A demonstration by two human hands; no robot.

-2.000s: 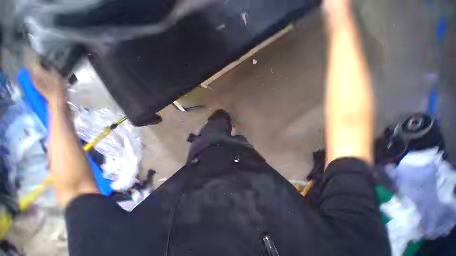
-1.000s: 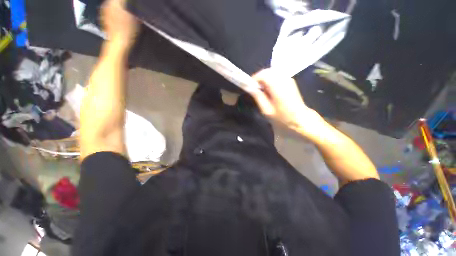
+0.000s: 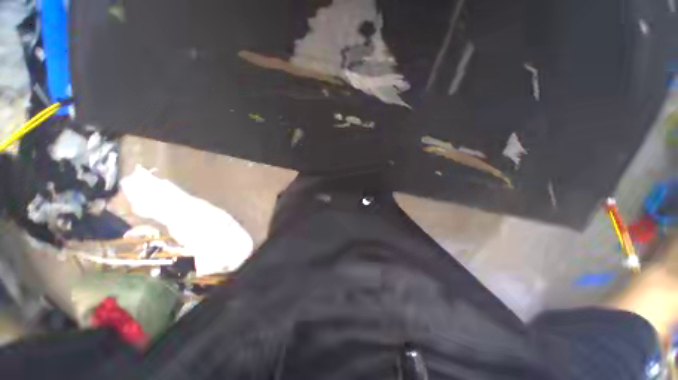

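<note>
The black-topped table (image 3: 186,104) lies in front of me. A ragged white-grey patch (image 3: 346,37) shows at its far middle, with thin tan strips or worn marks beside it. Small pale bits and a white scrap (image 3: 514,150) lie nearer the right part of its edge. My left hand is out of the picture; only the dark sleeve shows at the bottom left. My right hand is cut off by the right edge; only a blurred bit of bare forearm and the sleeve show. No cloth piece is visibly held.
A crumpled white piece (image 3: 189,219) lies on the floor at left, near thin sticks and a white rod (image 3: 123,260). A green cloth (image 3: 137,293) with a red bundle (image 3: 119,319) is below. A blue tube (image 3: 56,52) stands far left, a red-yellow pole (image 3: 621,234) at right.
Both hands have left the picture. The black cloth with the pale strip and the white cloth they held are gone from view, leaving the tabletop exposed.
</note>
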